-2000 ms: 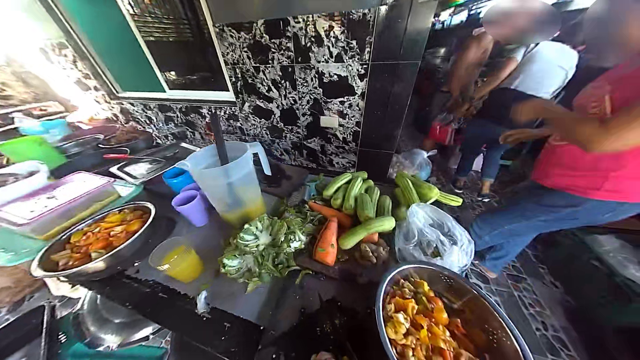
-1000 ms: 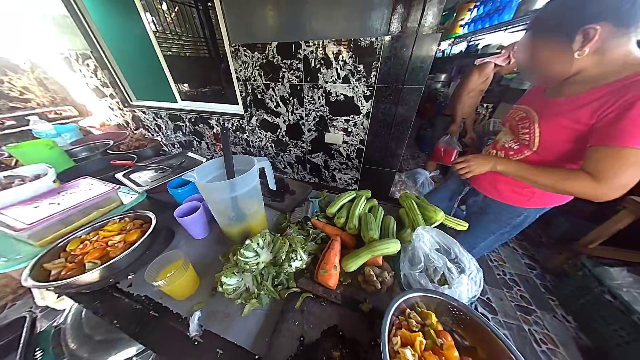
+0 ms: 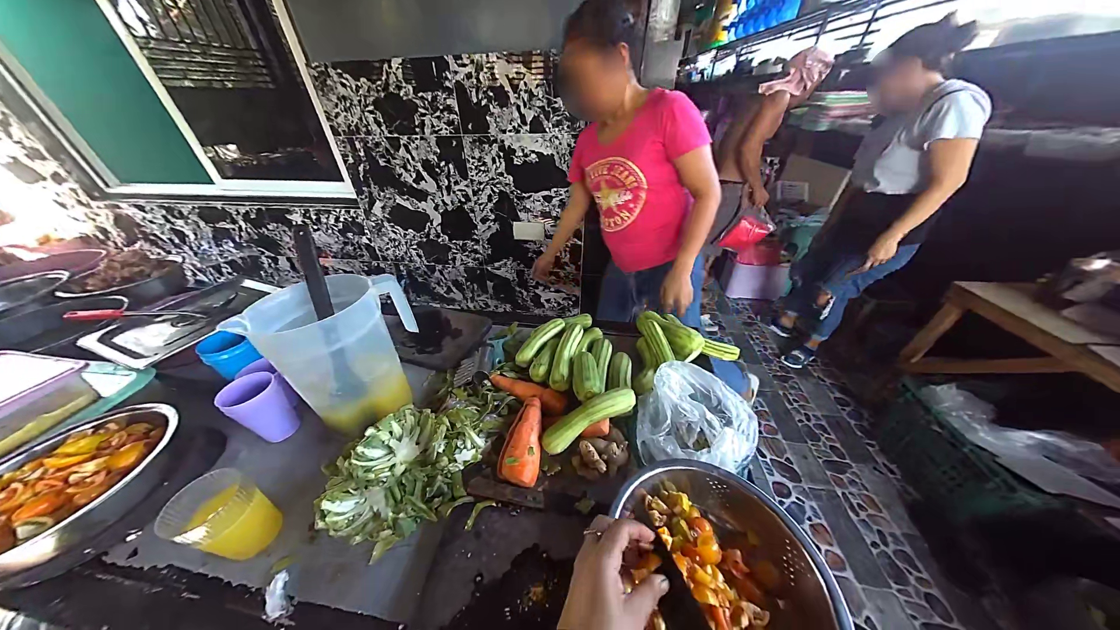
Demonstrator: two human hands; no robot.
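At the bottom centre, my left hand (image 3: 612,569) reaches over the rim of a perforated steel colander (image 3: 809,534), fingers and thumb closed on a dark narrow utensil (image 3: 674,582) whose exact kind is unclear. Chopped orange and yellow vegetables (image 3: 709,560) lie in the colander, behind and beside the fingers. My right hand is not in view. Left of the hand is a pile of cut leafy greens (image 3: 394,472). Carrots (image 3: 521,446), ridged green gourds (image 3: 588,420) and ginger root (image 3: 599,457) lie just beyond it.
On the counter stand a plastic pitcher (image 3: 328,350), purple cup (image 3: 260,407), a cup of yellow liquid (image 3: 232,516) and a steel bowl of vegetables (image 3: 162,464). A plastic bag (image 3: 696,416) adjoins the colander. A person in pink (image 3: 647,184) stands behind the gourds; two others are further back.
My left hand has come into view at the colander with the dark utensil. The person in pink has moved left, to behind the gourds. The red bag is now with a person further back.
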